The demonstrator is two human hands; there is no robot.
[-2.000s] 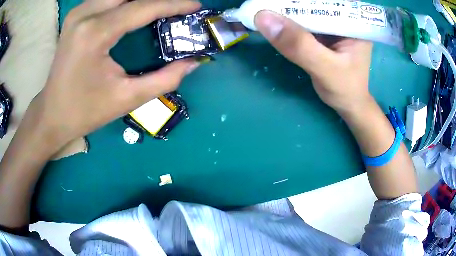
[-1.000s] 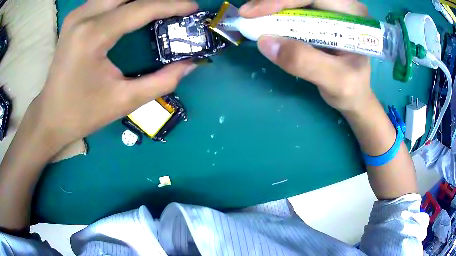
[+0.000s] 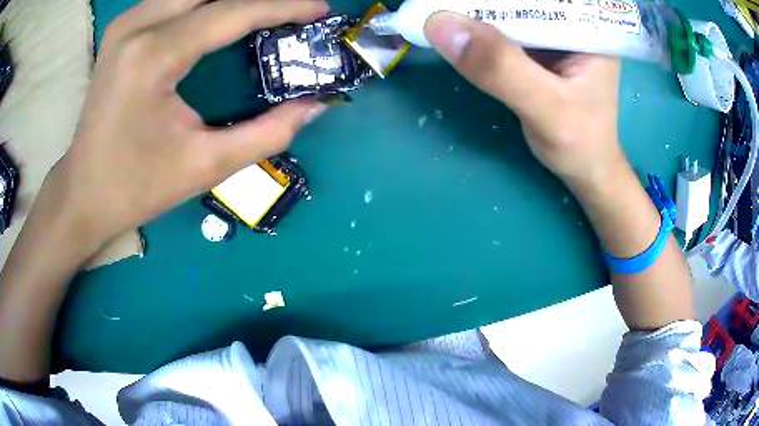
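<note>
My left hand [image 3: 158, 125] grips a black squarish watch housing [image 3: 304, 60] between thumb and fingers, its silvery board facing up. A battery [image 3: 384, 52] with yellow-orange edges is folded out at the housing's right side. My right hand [image 3: 533, 100] holds the white glue syringe [image 3: 541, 25] nearly level, thumb on its near side. The syringe's front end is over the battery's upper part, close to the housing; the exact tip contact cannot be told. A green adapter [image 3: 684, 46] sits at its rear.
A second housing with a white battery [image 3: 254, 195] lies below my left hand, a small round part [image 3: 215, 227] beside it. Cardboard [image 3: 42, 91] with dark units is at left. A white tub [image 3: 707, 79], air hose [image 3: 743, 183] and power adapter [image 3: 692, 198] are at right. A small beige scrap [image 3: 273, 299] lies nearer me.
Since one second ago the syringe has rolled, its green label side turned out of sight, and its rear has moved up. The battery has tilted slightly. My left hand keeps its hold on the housing.
</note>
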